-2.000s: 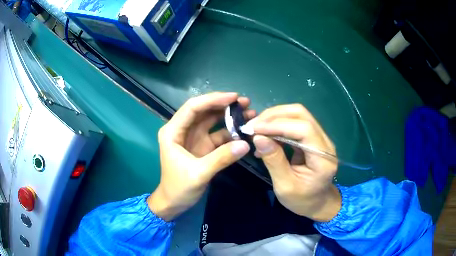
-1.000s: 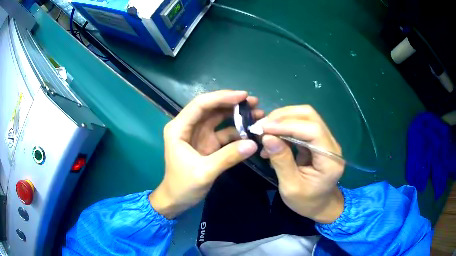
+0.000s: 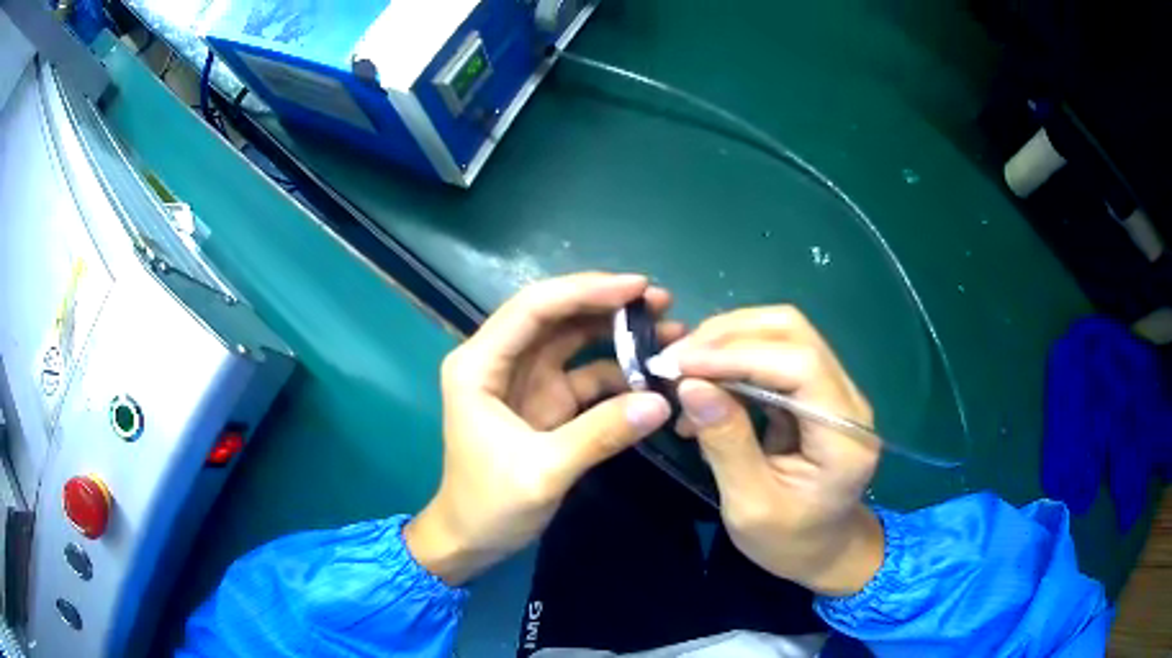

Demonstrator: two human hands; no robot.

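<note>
A small black device case (image 3: 638, 337) with a shiny silvery rim is seen nearly edge-on at the centre. My left hand (image 3: 533, 405) holds it between fingers and thumb. My right hand (image 3: 784, 437) pinches the whitish dispensing tip (image 3: 665, 365) against or very close to the case's right side; contact cannot be told. The clear dispensing tube (image 3: 887, 253) passes under my right hand's fingers, bends at the right and curves back over the mat to the blue box (image 3: 495, 97). The fingertips hide part of the case.
A pale grey-white machine (image 3: 167, 386) with a red emergency stop stands at left. The green mat (image 3: 720, 193) lies beneath. A black tray on pale posts (image 3: 1036, 163) is at upper right, with a blue cloth (image 3: 1086, 418) below it.
The whole view has shifted, so hands and surroundings sit a little lower and further right. My hands keep nearly the same hold on the case and tip.
</note>
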